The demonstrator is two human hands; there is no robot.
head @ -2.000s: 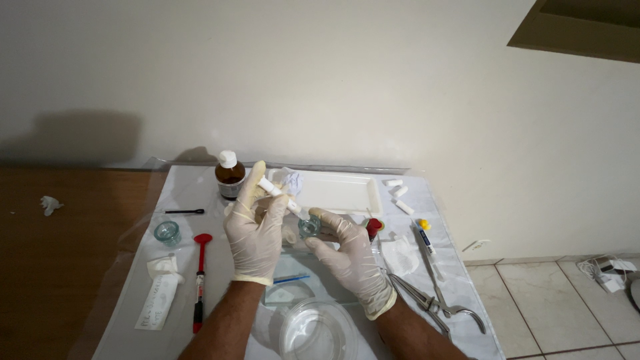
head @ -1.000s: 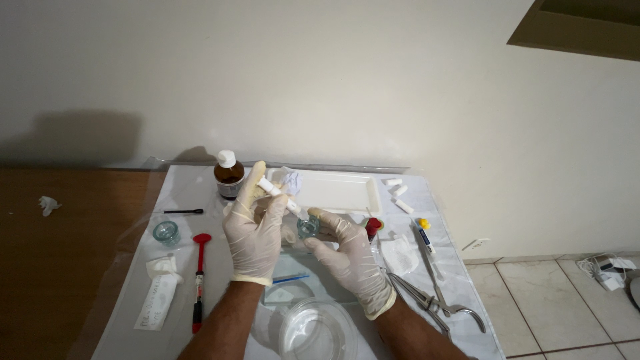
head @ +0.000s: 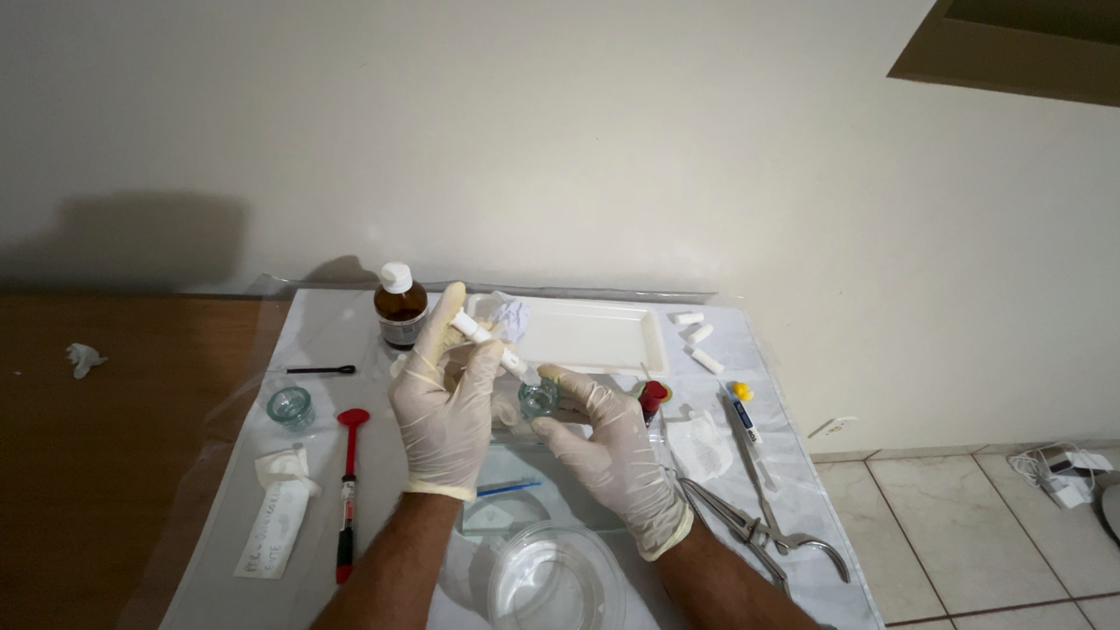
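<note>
My gloved left hand [head: 446, 402] grips a white plastic tube [head: 494, 343], thumb on its side and a finger at its upper end. The tube slants down to the right, its translucent tip at the rim of a small glass dappen dish [head: 538, 400]. My gloved right hand [head: 612, 437] holds that dish between thumb and fingers. What the dish contains is too small to tell. Below the hands lie a glass slab [head: 516, 468] with thin blue sticks [head: 509, 488] on it and a round clear plastic container [head: 556, 582].
Left: amber bottle [head: 401, 311], second glass dish [head: 290, 407], red-headed tool [head: 348, 490], white packet with writing [head: 278, 525]. Behind: white tray [head: 652, 337], crumpled paper [head: 510, 315]. Right: cotton rolls [head: 705, 360], red-capped bottle [head: 652, 395], yellow-tipped syringe [head: 744, 416], metal forceps [head: 739, 521].
</note>
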